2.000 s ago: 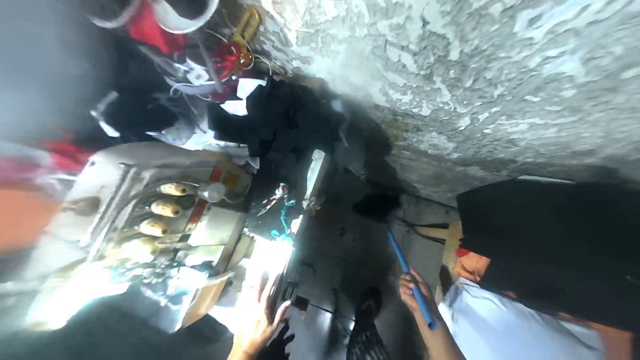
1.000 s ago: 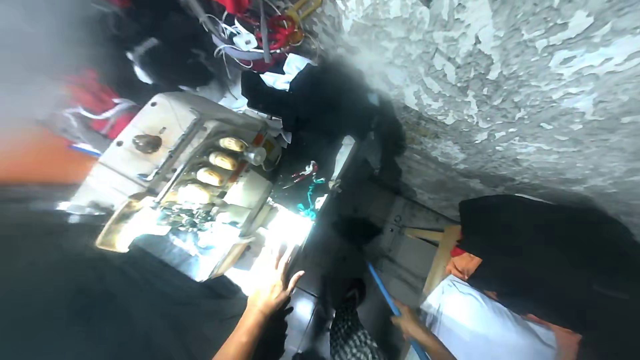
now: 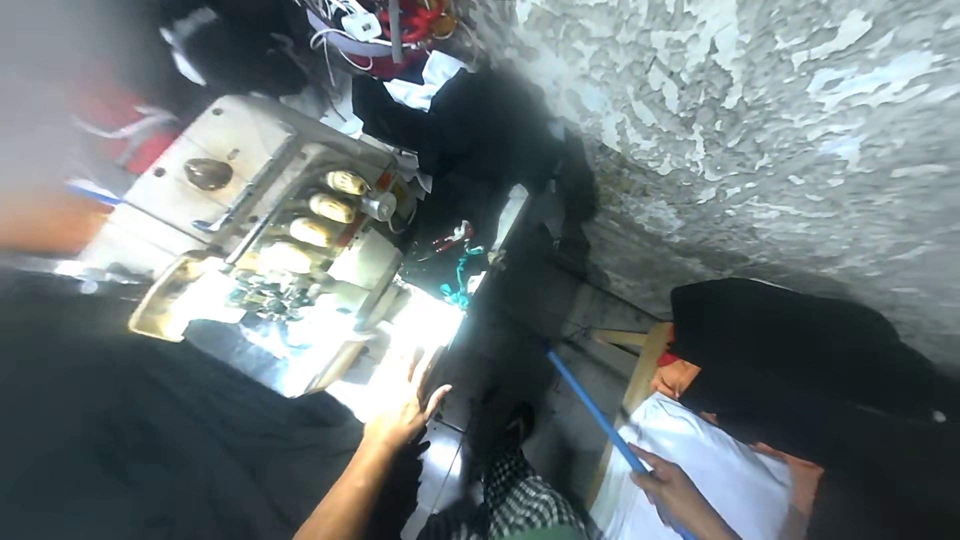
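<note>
My left hand (image 3: 397,409) rests with fingers spread at the brightly lit edge of the sewing machine's table; glare hides its fingertips. The machine, an overlock sewing machine (image 3: 240,180) with several tension dials, stands to the left of that hand. My right hand (image 3: 667,480), at the lower right, is closed around a blue stick handle (image 3: 592,409) that slants down toward the floor. The handle's far end fades into the dark, so what it carries cannot be told. Teal thread (image 3: 461,277) and a small red-handled tool (image 3: 452,237) lie on the table beyond my left hand.
A peeling wall (image 3: 712,135) runs along the right. Dark cloth (image 3: 480,120) is heaped behind the table. White fabric (image 3: 705,465) and black fabric (image 3: 780,352) lie over a wooden frame (image 3: 649,367) at right. My foot (image 3: 520,420) is on the tiled floor between.
The blue handle has swung and my right hand has moved along with it, now over the white fabric. My left hand stays by the table edge. The view has shifted.
</note>
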